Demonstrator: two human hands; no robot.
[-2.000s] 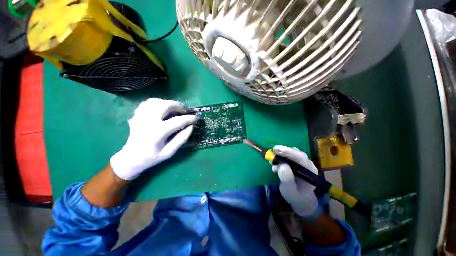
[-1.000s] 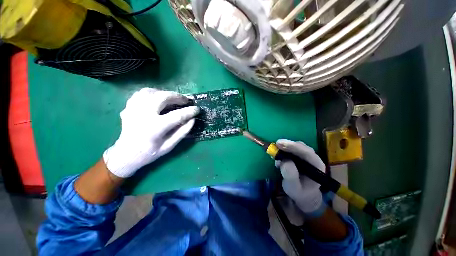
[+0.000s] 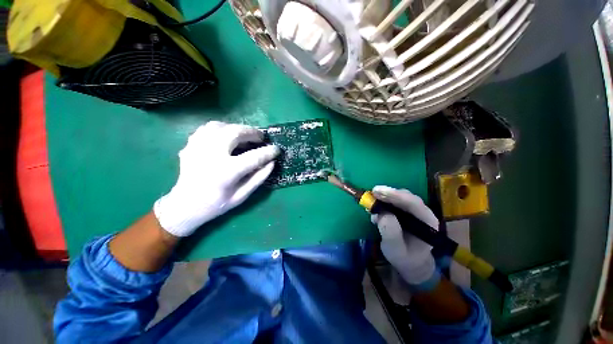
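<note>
A green circuit board (image 3: 302, 153) lies on the green mat in front of me. My left hand (image 3: 218, 176), in a white glove, rests over the board's left end with its fingers on it; solder wire cannot be made out. My right hand (image 3: 405, 235), also gloved, is shut on the black and yellow soldering iron (image 3: 420, 230). The iron's tip touches or nearly touches the board's lower right corner.
A large off-white fan (image 3: 403, 74) stands behind the board. A black fan with a yellow top (image 3: 138, 70) is at upper left. A dark iron stand (image 3: 487, 134) and yellow sponge (image 3: 464, 193) are at right, with boards (image 3: 536, 289) on the conveyor. A red-orange tray (image 3: 37, 175) is at left.
The view has shifted since two seconds ago. My left hand has slid slightly right over the board. The iron's tip stays at the board's lower right corner.
</note>
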